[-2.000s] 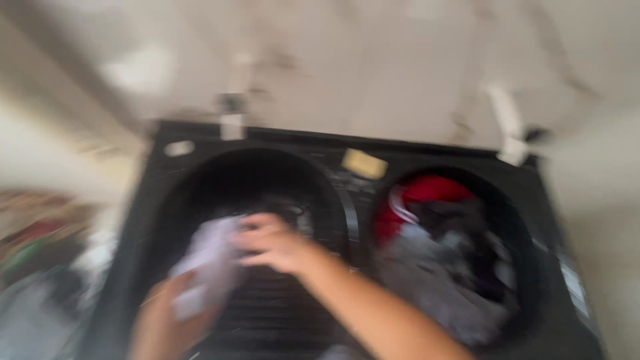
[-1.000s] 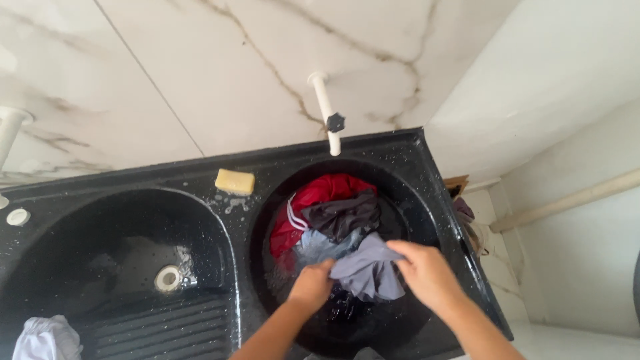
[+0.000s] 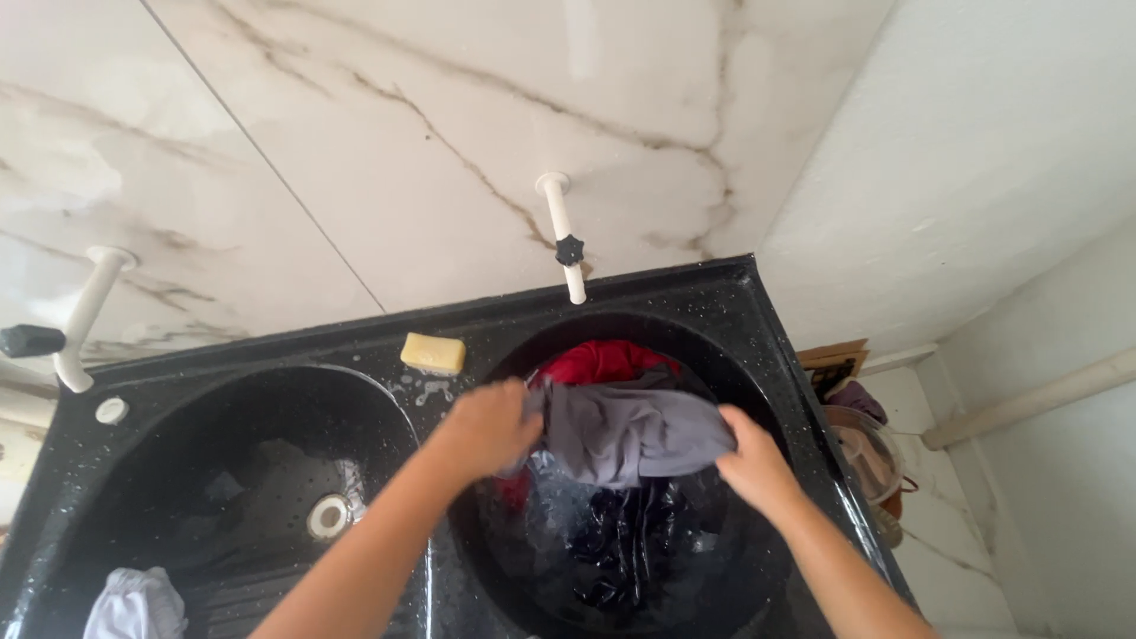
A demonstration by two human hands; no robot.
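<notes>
A wet grey cloth garment is stretched between my two hands above the right basin of a black double laundry sink. My left hand, slightly blurred, grips its left end near the divider between the basins. My right hand holds the other end at the basin's right side. Below the garment, dark wet clothes lie in water, and a red garment shows behind it. A white cloth lies at the lower left, in the left basin.
A yellow bar of soap rests on the ledge between the basins. One white tap juts over the right basin's back edge, another over the left. The left basin has a white drain. A clear container stands right of the sink.
Two seconds ago my hands were over the left basin with a pale cloth. A second ago they held the grey garment bunched closer together; now it is spread wider. The view has shifted.
</notes>
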